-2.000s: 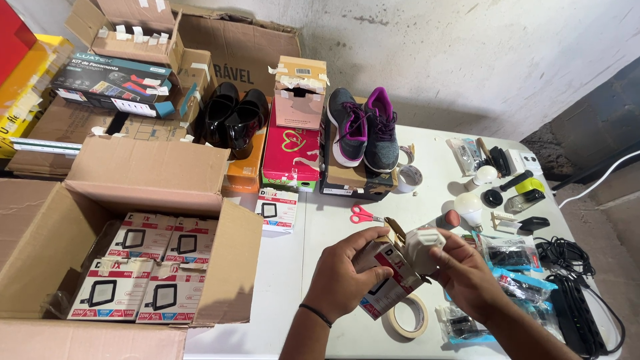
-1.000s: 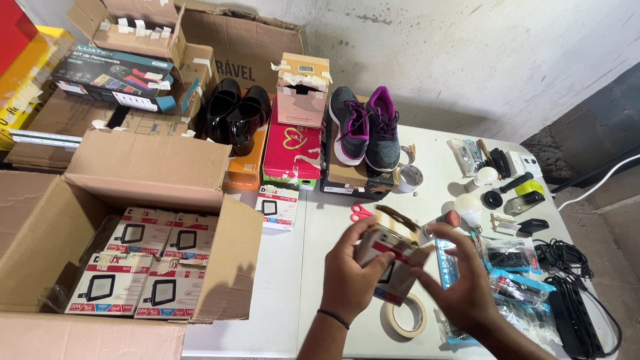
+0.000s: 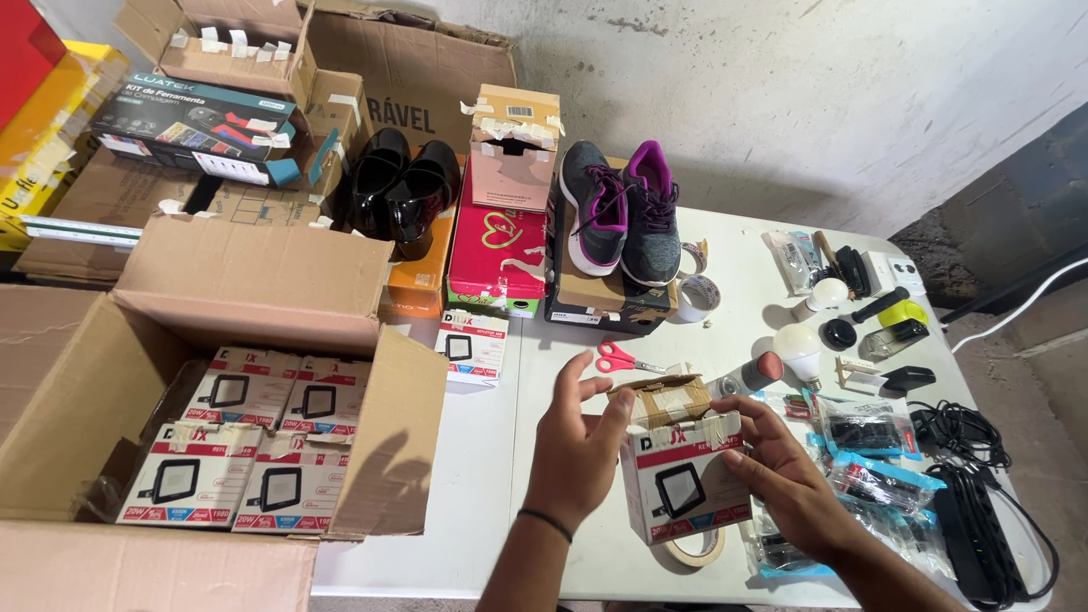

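A floodlight carton (image 3: pixel 688 484), white and red with worn tape along its top, is held above the white table. My right hand (image 3: pixel 778 476) grips its right side, fingers at the upper edge and thumb on the front. My left hand (image 3: pixel 582 442) is at the carton's upper left corner, thumb and fingers spread; whether it touches is unclear. The carton's brown top flap (image 3: pixel 667 399) stands up, and its inside is hidden. Below it, a roll of masking tape (image 3: pixel 697 548) lies partly covered. Pink-handled scissors (image 3: pixel 625 359) lie just behind my left hand.
An open cardboard box (image 3: pixel 242 302) at left holds several similar cartons (image 3: pixel 195 472). Another carton (image 3: pixel 473 347) stands near shoe boxes (image 3: pixel 497 246) bearing black shoes (image 3: pixel 408 187) and sneakers (image 3: pixel 625 212). Bulbs (image 3: pixel 797 353), bagged items (image 3: pixel 863 425) and a black power strip (image 3: pixel 977 535) lie at right.
Two seconds ago my right hand held a white object at the carton's opening; that object is now out of sight. My right hand now grips the carton, and my left hand has opened from its earlier hold.
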